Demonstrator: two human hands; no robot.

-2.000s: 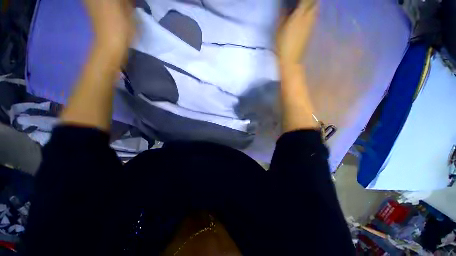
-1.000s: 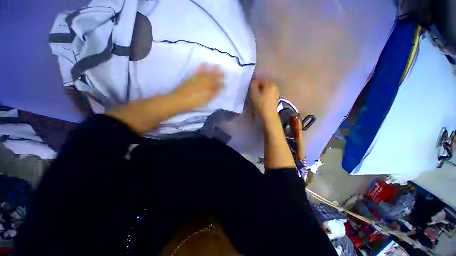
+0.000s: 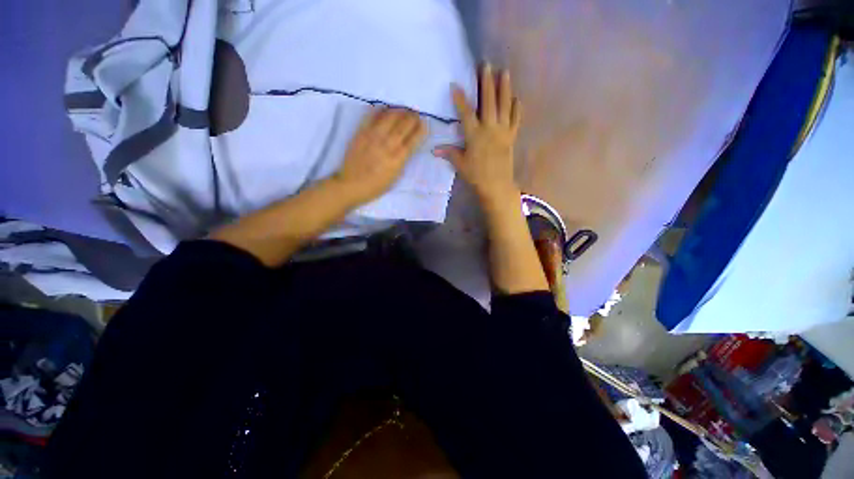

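Note:
The pale blue-white garment body lies on the purple pressing table cover, bunched at its left and flatter at its right. A thin dark seam runs across it. A dark grey rounded piece shows near the folds. My left hand rests on the cloth below the seam, fingers curled; whether it pinches cloth is hidden. My right hand lies flat with fingers spread at the garment's right edge. The steam iron stands beside my right forearm, partly hidden by it.
A small black loop sits beside the iron. A pale hose runs off to the lower right. A blue-edged pale table stands at the right. Grey and pale cloth lies at the left edge, with heaps below.
The garment has moved left and turned, uncovering the scorched cover. My hands have come down from the far side onto its right part. My right hand has opened from a curl. The iron has come into view.

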